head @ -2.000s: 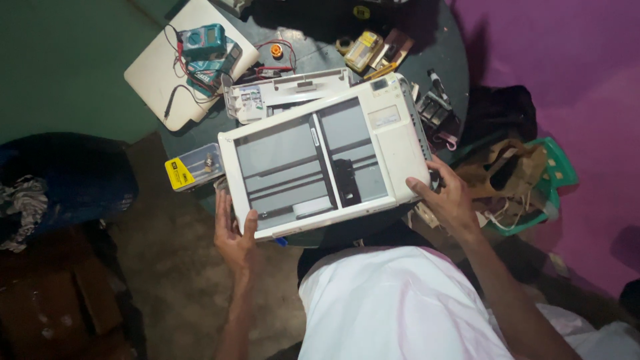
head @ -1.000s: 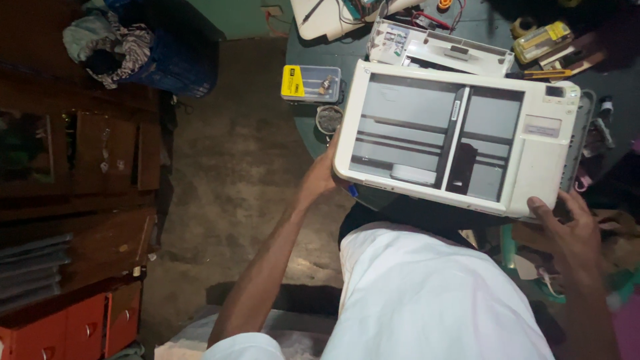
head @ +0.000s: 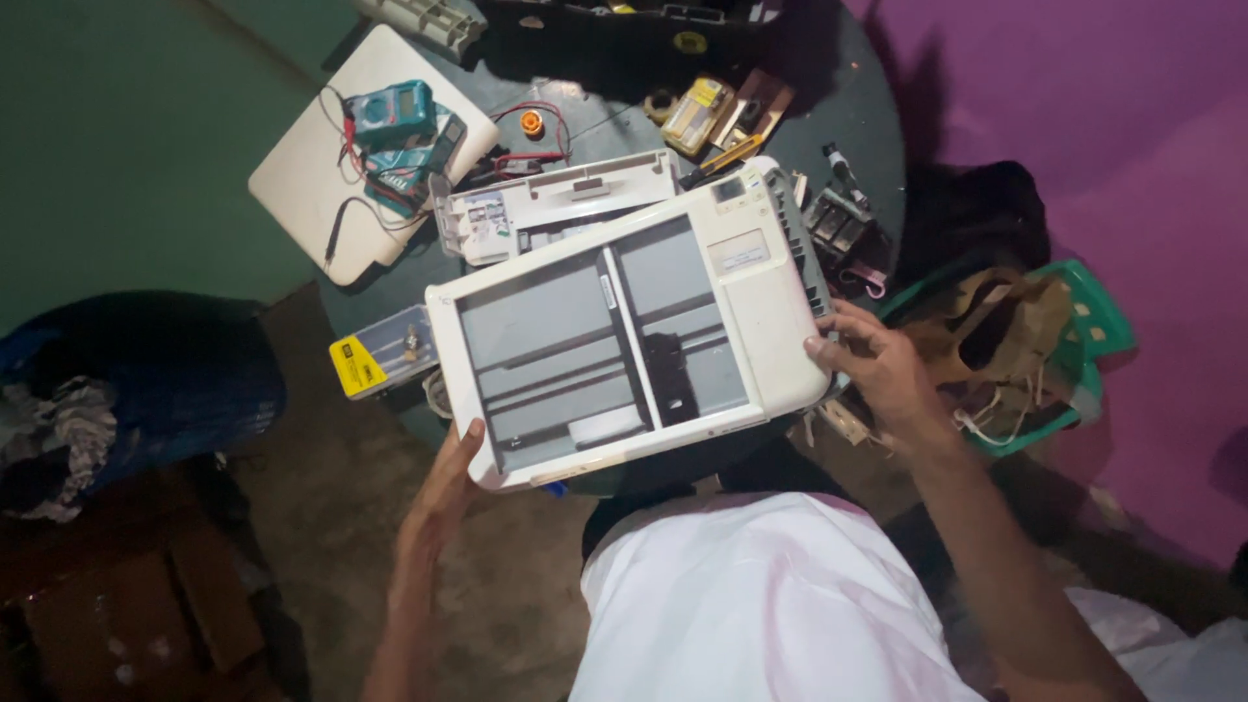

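A white printer's flatbed scanner unit (head: 780,341) with a glass window lies tilted in front of me, its small screen and buttons at the upper right. My left hand (head: 450,483) grips its lower left corner, thumb on the frame and fingers hidden beneath. At the lower right corner my right hand (head: 873,366) holds the edge, thumb on top. Under the glass a dark and white scanner bar (head: 629,336) crosses the bed. Just behind the unit lies a white printer panel (head: 595,190). Whether the unit rests on anything is hidden.
A white lid (head: 302,180) bears a teal multimeter (head: 392,112) with leads. A clear case with a yellow label (head: 382,353), a yellow box (head: 697,115) and a utility knife (head: 731,156) lie on the round table (head: 863,107). Right of it stands a green basket (head: 1087,317); left, a blue bin (head: 229,361).
The view has swung left and back between frames. Both hands are still on the scanner unit, and no clear change in their hold shows.
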